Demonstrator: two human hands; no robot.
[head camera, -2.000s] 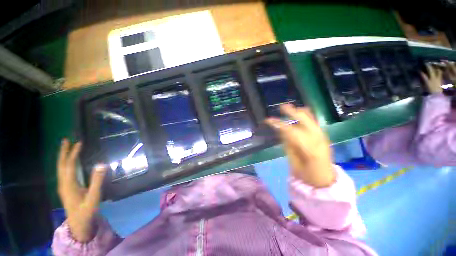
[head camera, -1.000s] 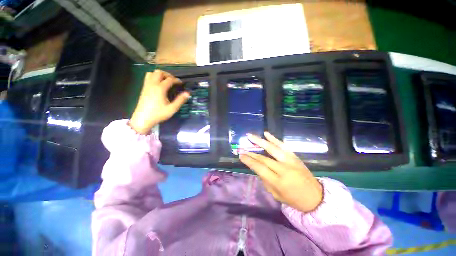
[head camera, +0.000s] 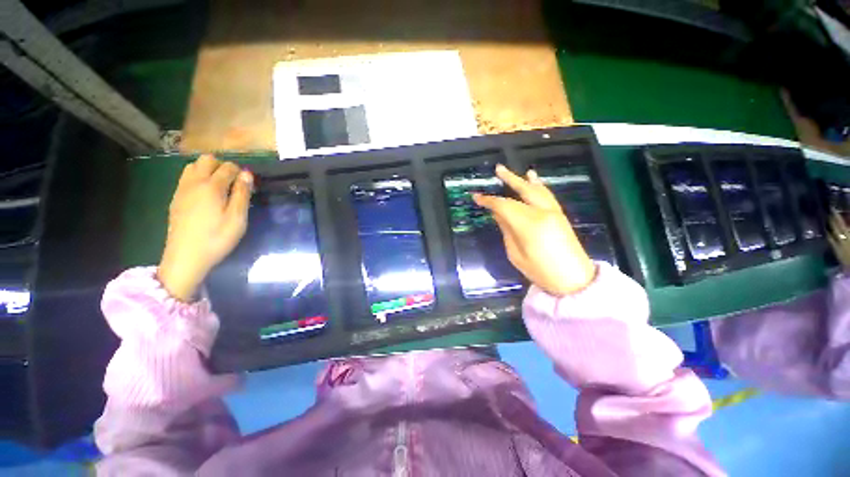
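Observation:
A black phone tray with several smartphones in its pockets lies in front of me. The leftmost phone and the second phone show small green and red patches at the bottom of their screens. The third phone shows green text near its top. My left hand is at the tray's upper left, beside the leftmost phone, its fingers bent. My right hand is over the third phone and partly hides the fourth phone; its fingers are apart and it holds nothing.
A white chart with dark rectangles lies on a tan board beyond the tray. A neighbouring tray holds phones at the right, with another person's hand and pink sleeve beside it. A dark stack stands at left; a metal post at upper left.
My right hand has moved from the second phone to the upper part of the third. The leftmost phone's screen now shows green and red patches instead of green text. The view has shifted right.

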